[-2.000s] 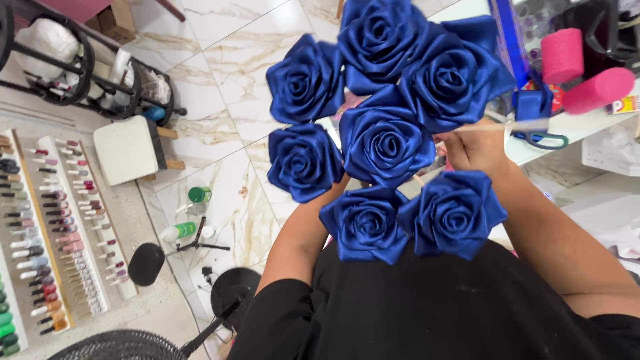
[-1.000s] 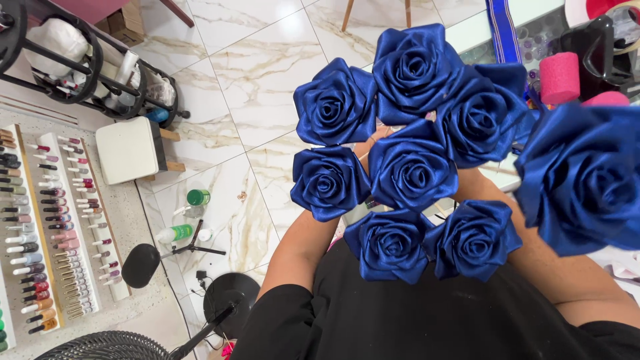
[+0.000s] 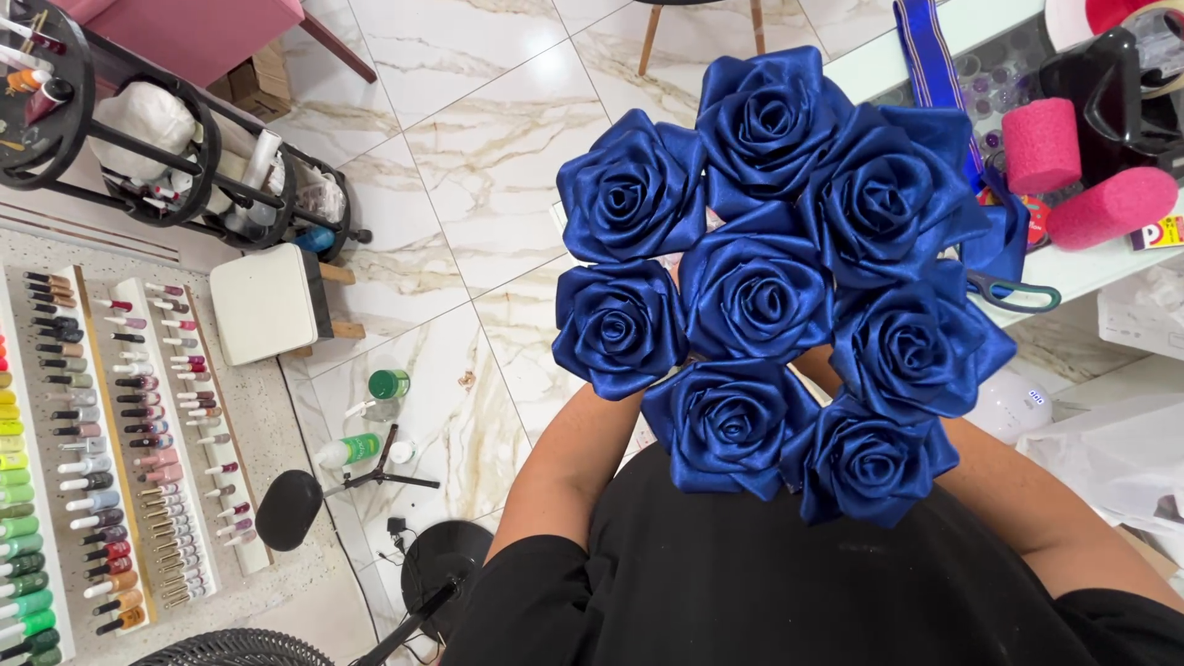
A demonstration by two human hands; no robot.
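Several blue satin ribbon roses, with one rose [image 3: 760,294] at the middle and the others around it, form a cluster in front of my torso. My left forearm [image 3: 578,453] runs up behind the lower left roses, and my right forearm [image 3: 1017,490] goes under the right-hand rose [image 3: 916,342]. Both hands are almost wholly hidden behind the flowers; only small patches of skin show through the gaps. Their grip and the stems cannot be seen. A loose blue ribbon [image 3: 1004,240] and the handle of scissors [image 3: 1022,294] lie just right of the cluster.
At upper right, pink foam rolls [image 3: 1042,145] and a striped blue ribbon [image 3: 928,60] lie on a glass-topped table. Nail polish racks [image 3: 129,444], a black tiered cart [image 3: 213,139], a white-topped stool [image 3: 264,305] and a black stand base [image 3: 449,573] are at left.
The large rose seen apart at the right one second ago now sits against the right side of the cluster. My right hand, visible two seconds ago, is now mostly hidden behind the roses.
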